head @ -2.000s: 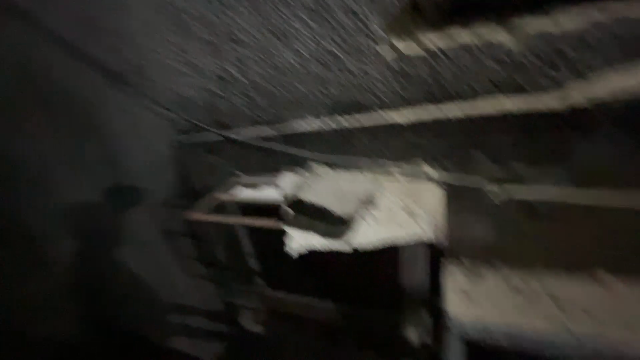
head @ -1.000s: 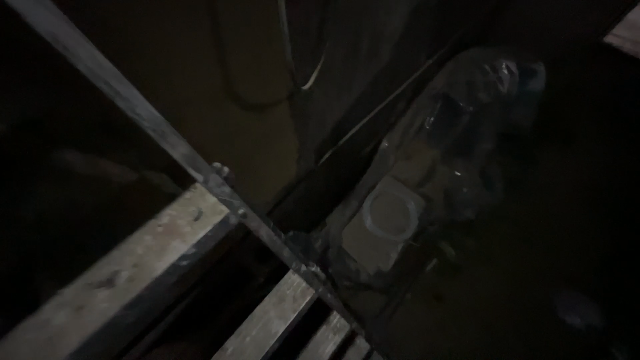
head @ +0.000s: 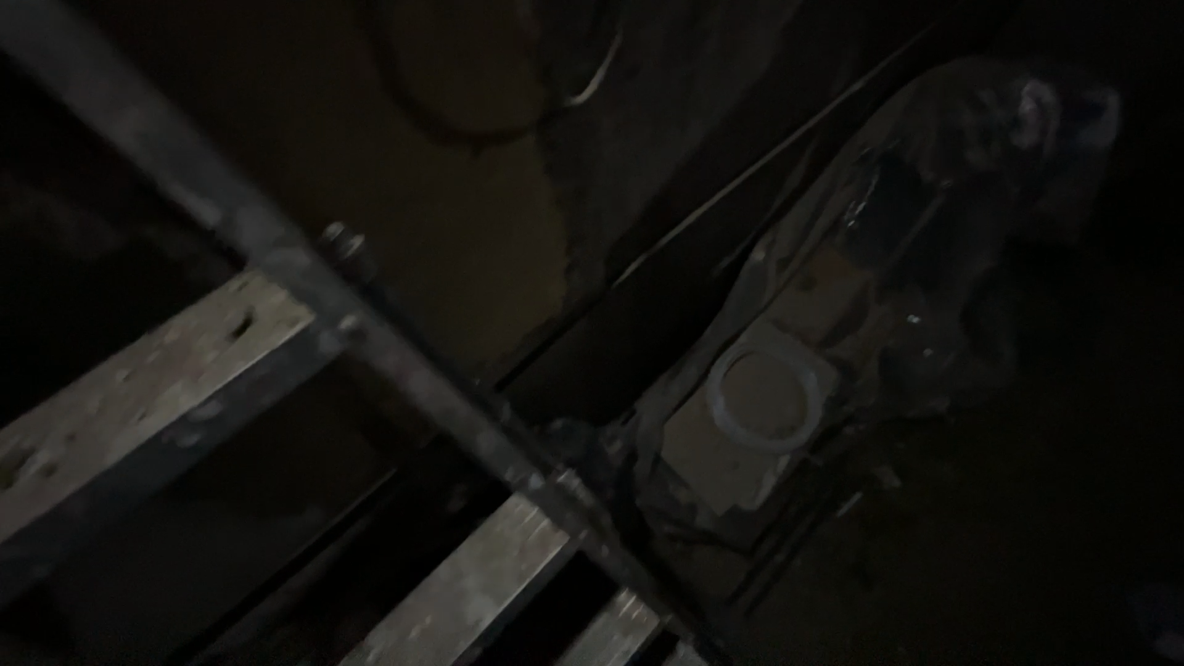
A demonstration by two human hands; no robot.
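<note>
Neither my left hand nor my right hand shows in this dark view. A metal rail [head: 407,356] runs diagonally from the upper left to the bottom, with flat crosspieces like ladder steps [head: 157,398] joined to its lower left side. Right of the rail lies a clear plastic bag or sheet [head: 980,203]. A pale ring [head: 814,407] rests on a flat, light brown piece [head: 712,453] at its lower end. What else the plastic holds is too dark to tell.
A thin cable or cord [head: 481,139] hangs in a loop at the upper middle, in front of a brownish surface [head: 472,231]. A thin light strip [head: 768,157] runs diagonally beside the plastic. Deep shadow hides much of the lower right.
The view has swung from a rough wall and a pale, cluttered surface down to the metal steps and the plastic. Since one second ago, little else has plainly changed.
</note>
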